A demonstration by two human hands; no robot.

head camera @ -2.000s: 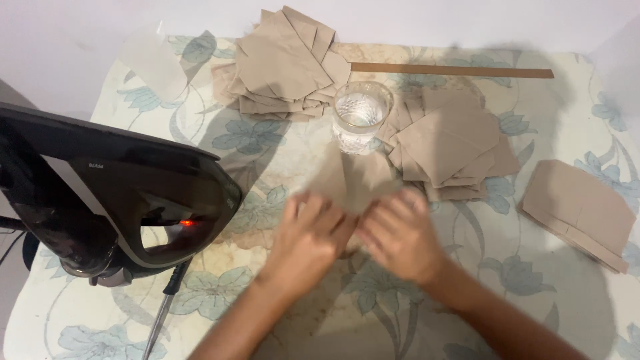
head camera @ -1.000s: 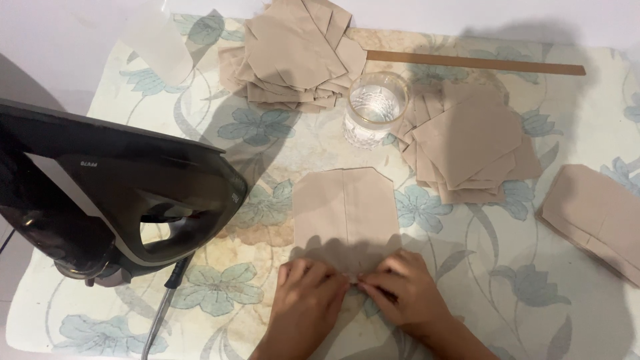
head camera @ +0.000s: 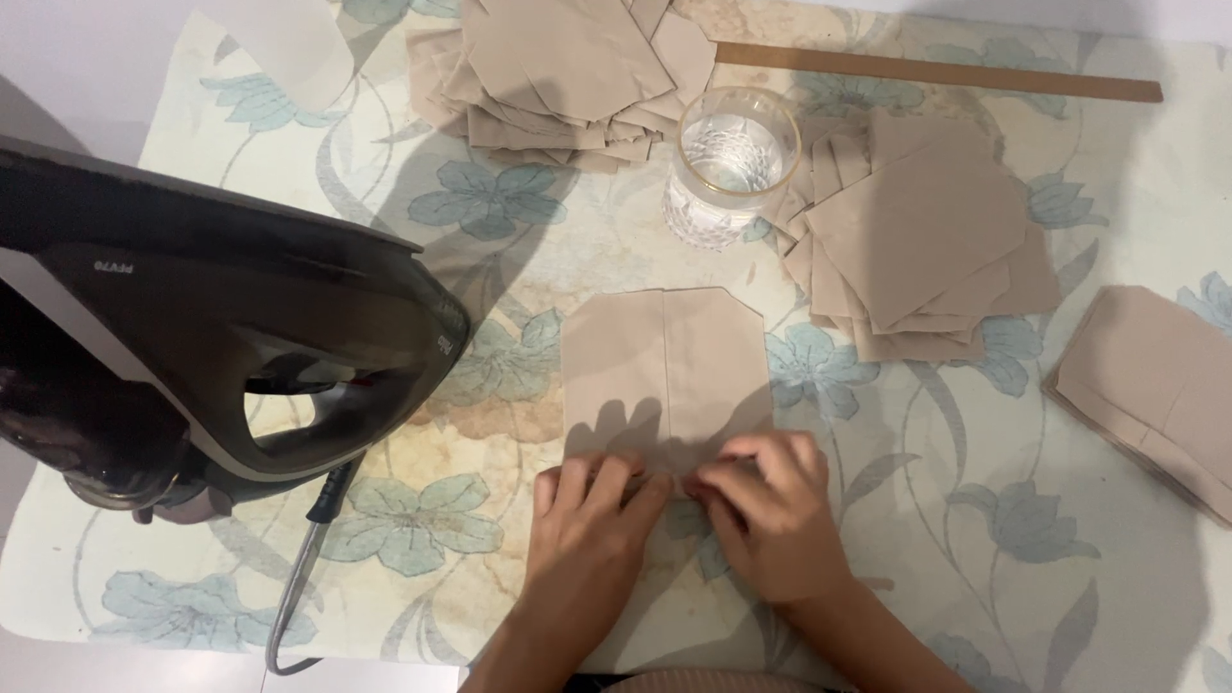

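A beige fabric piece [head camera: 666,366] with clipped upper corners and a vertical line down its middle lies flat on the flowered cloth [head camera: 404,616]. My left hand [head camera: 592,520] rests on its near left edge, fingertips on the fabric. At the near edge, right of the middle line, my right hand [head camera: 770,510] pinches the fabric between thumb and fingers. The fingers hide most of that edge. Beyond the piece stands a clear patterned glass [head camera: 736,168] holding clear liquid.
A black steam iron [head camera: 289,318] stands at the left with its cord [head camera: 298,587]. Beige fabric stacks lie at the top [head camera: 568,67] and right of the glass [head camera: 914,221]; another pile [head camera: 1155,385] is at far right. A brown strip [head camera: 943,75] lies behind.
Two seconds ago both hands held the fabric piece bunched near the glass. It now lies flat, with my hands at its near edge. The view has moved closer.
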